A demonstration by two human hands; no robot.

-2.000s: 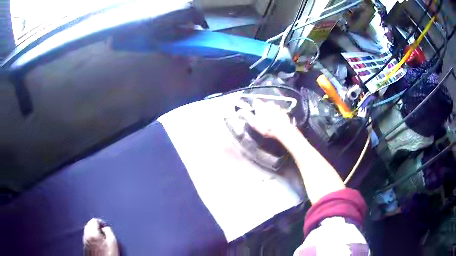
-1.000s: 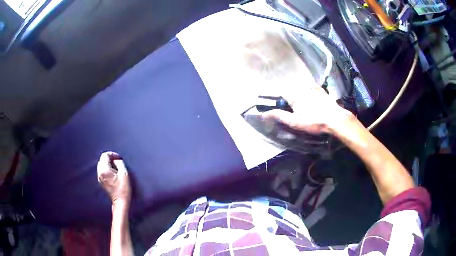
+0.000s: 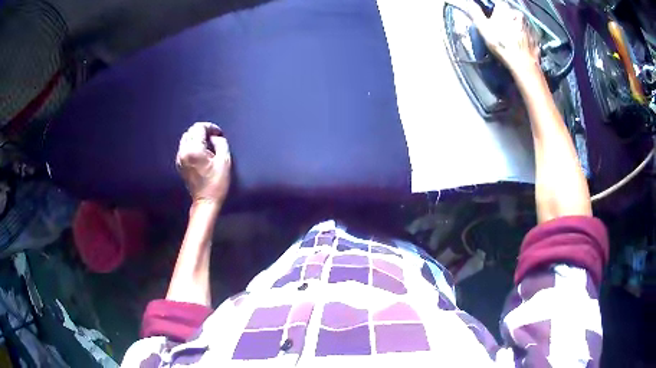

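The long board (image 3: 288, 93) with a purple-navy cover lies across in front of me, its rounded end at the left. A white cloth (image 3: 439, 136) covers its right part. A steam iron (image 3: 478, 83) stands on the white cloth, its pointed end towards me. My right hand (image 3: 509, 34) is closed round the iron's handle, which it mostly hides. My left hand (image 3: 206, 152) rests on the purple cover near the front edge, fingers curled. Whether it pinches the cover is hidden.
A second iron with an orange-brown handle (image 3: 626, 61) is at the far right. A tan hose (image 3: 629, 176) curves below it. A red object (image 3: 99, 236) is below the board's left end. Scraps lie on the green floor (image 3: 65, 316) at lower left.
The view has tilted down and turned left. The iron has gone from the cloth's middle to its front edge, then back up. My left hand stays curled on the cover.
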